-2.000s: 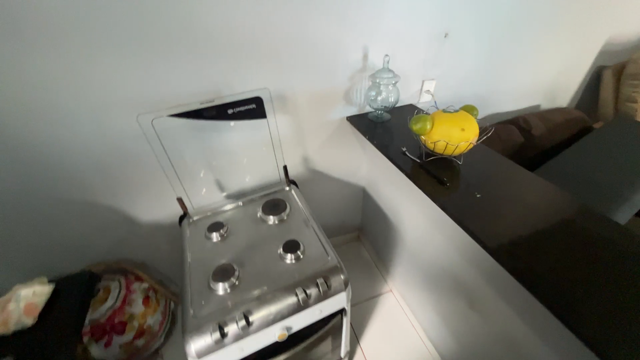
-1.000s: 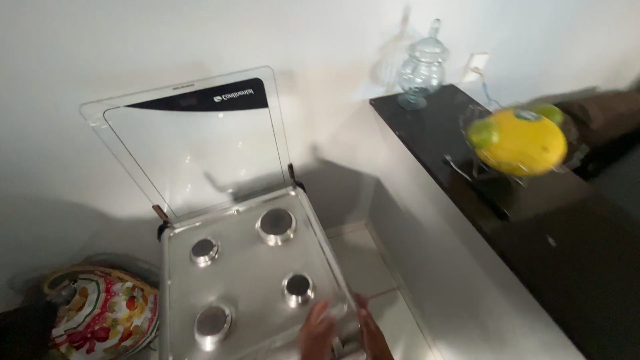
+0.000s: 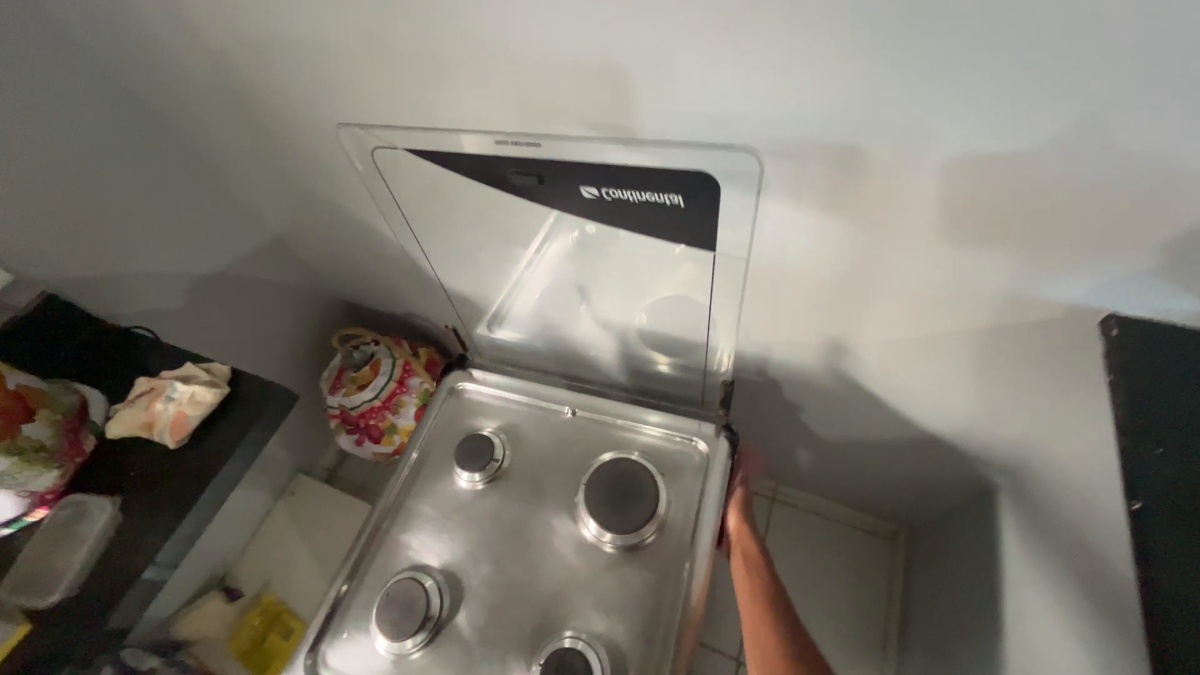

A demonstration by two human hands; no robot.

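A Continental gas stove with a stainless steel cooktop [image 3: 534, 525] fills the lower middle, its several burners bare of grates. Its glass lid [image 3: 562, 272] stands raised against the wall. My right hand [image 3: 742, 478] reaches down along the right side of the stove near the rear lid hinge [image 3: 728, 433]; it is blurred and partly hidden by the stove edge, so its grip cannot be made out. A rear burner [image 3: 622, 500] is the one nearest to it. My left hand is out of view.
A dark counter [image 3: 187, 487] at left bears a crumpled cloth [image 3: 173, 403], a clear plastic container [image 3: 61, 551] and a floral-patterned item [image 3: 37, 431]. A floral-covered object [image 3: 380, 389] sits behind the stove's left side. Another dark countertop [image 3: 1158, 450] is at far right; tiled floor [image 3: 825, 572] lies between.
Two hands showed at the stove's front right a second ago; now only my right hand shows, farther back along its right side. The view has swung left, bringing the left counter in.
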